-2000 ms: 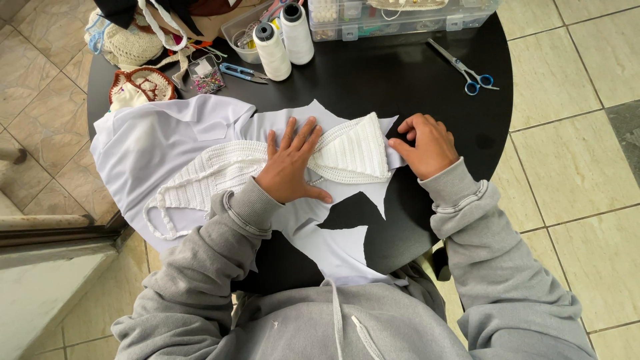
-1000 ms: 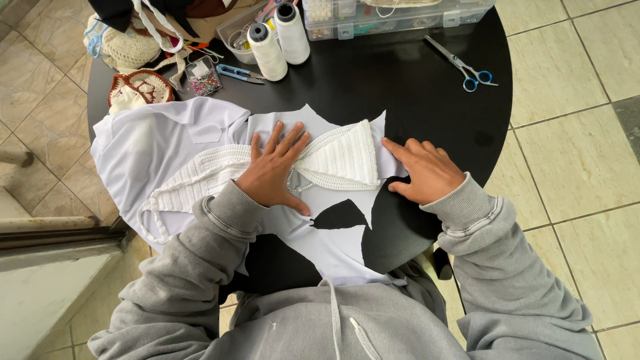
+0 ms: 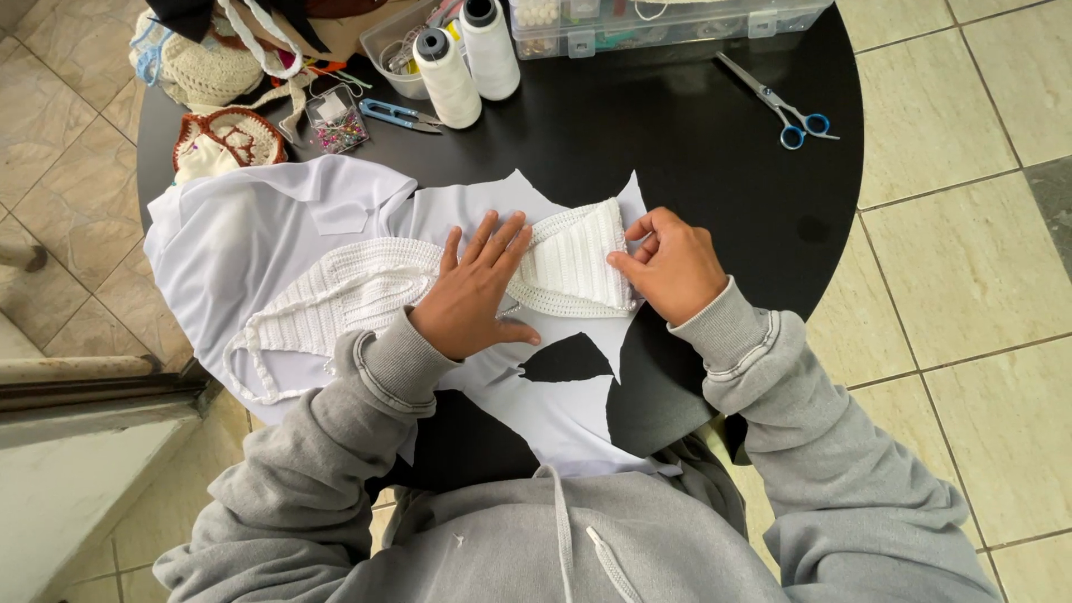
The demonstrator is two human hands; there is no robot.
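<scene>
A white crocheted piece with two cups (image 3: 574, 260) and a cord lies on white fabric (image 3: 243, 209) with jagged cut edges, on a black round table. My left hand (image 3: 477, 289) rests flat, fingers spread, over the middle of the crochet, between its two cups. At the right cup's outer edge, my right hand (image 3: 670, 264) has its thumb and index finger on the crochet edge and the fabric beside it; whether they pinch either is hard to tell. Dark table shows through a hole in the fabric below the right cup.
Scissors with blue finger rings (image 3: 775, 100) lie at the upper right. Two white thread cones (image 3: 448, 79), blue thread snips (image 3: 398, 115), a box of pins (image 3: 337, 120) and a clear organizer case (image 3: 670, 29) stand along the far side. Brown-and-cream crochet (image 3: 230, 138) lies upper left.
My right hand's index finger, extended over the fabric a second ago, is now bent toward the thumb at the crochet edge. The right cup's edge lies straighter than two seconds ago, when it came to a point.
</scene>
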